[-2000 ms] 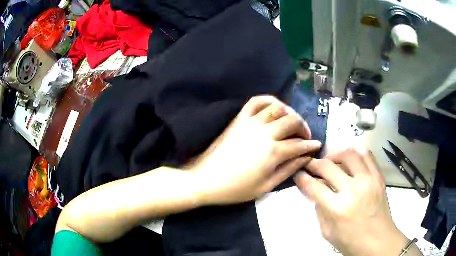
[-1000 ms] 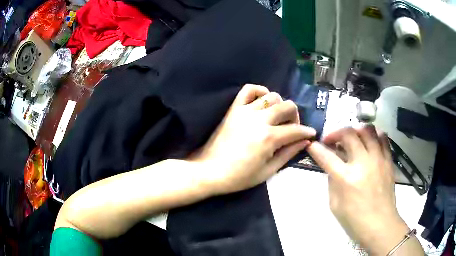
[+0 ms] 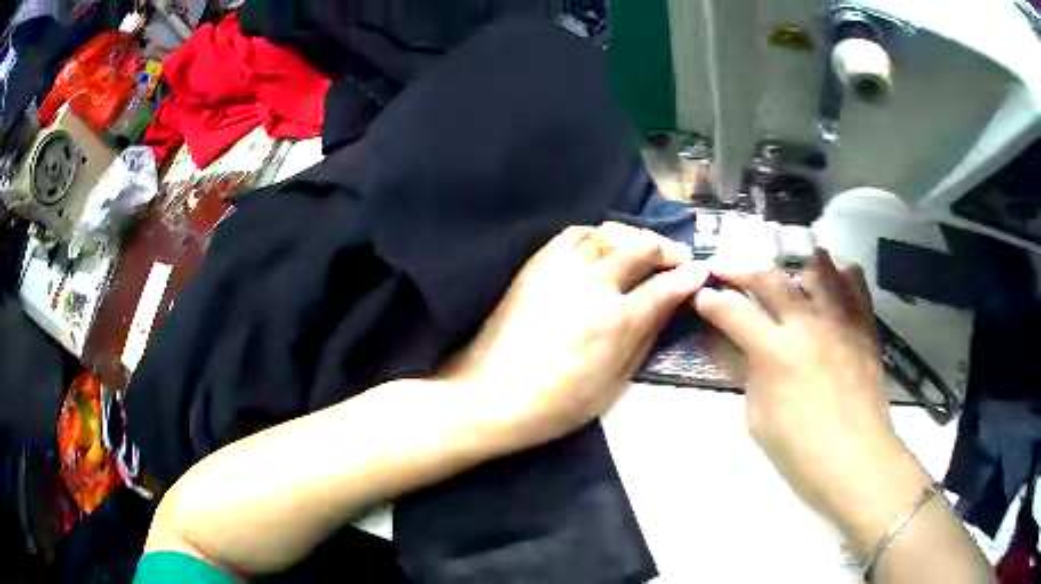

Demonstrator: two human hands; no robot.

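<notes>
A large black fabric garment (image 3: 502,148) lies over the table left of the sewing machine (image 3: 742,80), its edge running to the needle area. My left hand (image 3: 582,319) rests on it with thumb and fingertips pinching the edge just in front of the presser foot (image 3: 699,171). My right hand (image 3: 805,354) meets it there, its thumb and fingers also at the edge. The exact needle point and the fabric under the fingertips are hidden. A small white mark (image 3: 707,232) shows on the cloth by the foot.
Dark thread snips (image 3: 917,371) lie right of my right hand, partly covered. Black strips (image 3: 925,272) lie at the right. Red fabric (image 3: 234,86), a beige machine part with a round dial (image 3: 55,165) and orange-red plastic (image 3: 86,439) are at the left.
The machine and its bed appear shifted left in view. Both hands are slightly farther up, and a dark, shiny patch shows between them. The right hand now partly covers the snips.
</notes>
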